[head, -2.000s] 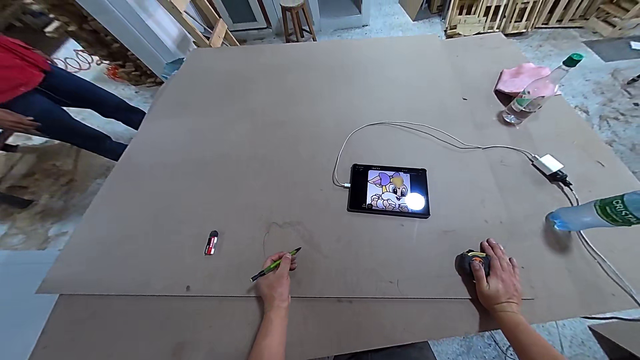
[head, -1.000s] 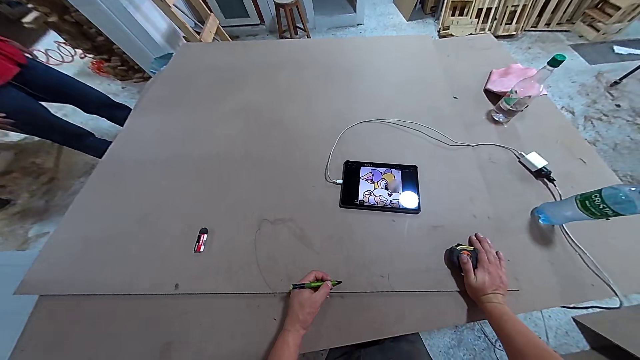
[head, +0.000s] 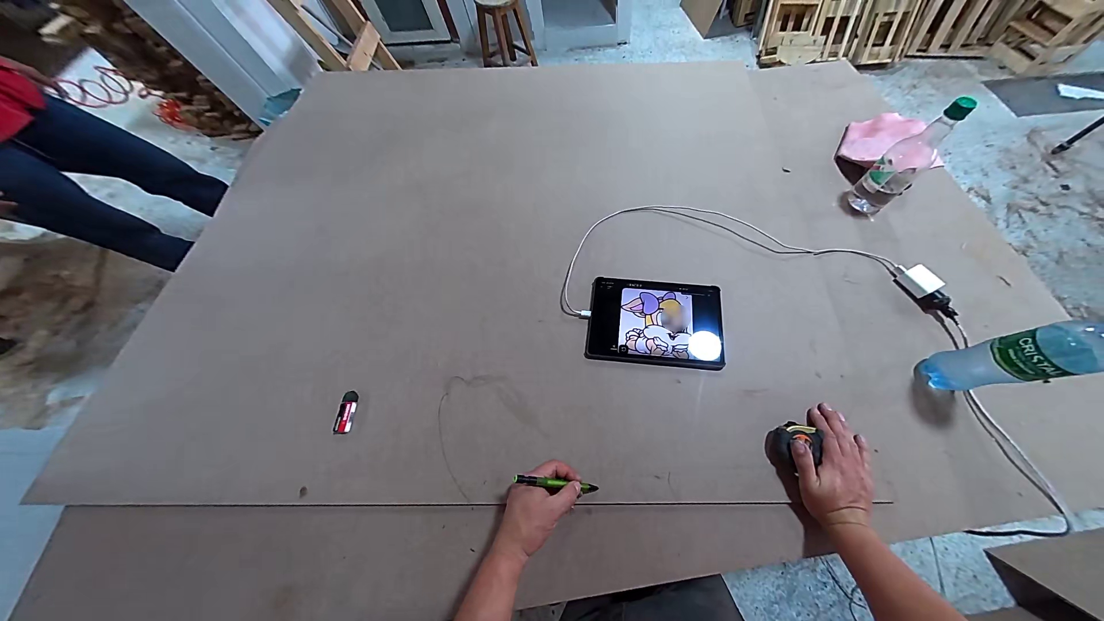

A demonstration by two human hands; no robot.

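My left hand [head: 536, 509] holds a green pencil or marker [head: 556, 484] with a dark tip, close to the seam of the large brown board [head: 388, 216]. A faint curved line [head: 442, 431] is drawn on the board up and left of that hand. My right hand [head: 835, 474] rests on a black and yellow tape measure [head: 798, 444], the fingers around its right side. Between and beyond the hands lies a tablet [head: 655, 323] showing a cartoon picture, with a white cable [head: 573, 259] plugged into its left side. A small red, white and black eraser-like item [head: 346, 412] lies at the left.
A blue-tinted plastic bottle [head: 1009, 356] lies or leans at the right near a charger [head: 921, 280] and cables. Farther back are a green-capped bottle [head: 906, 164] and a pink cloth [head: 880, 136]. A person in dark trousers [head: 95, 181] stands at the left edge.
My left hand, with the green writing tool, has moved right along the board near the seam; the tool's tip now points right. My right hand stays at the tape measure.
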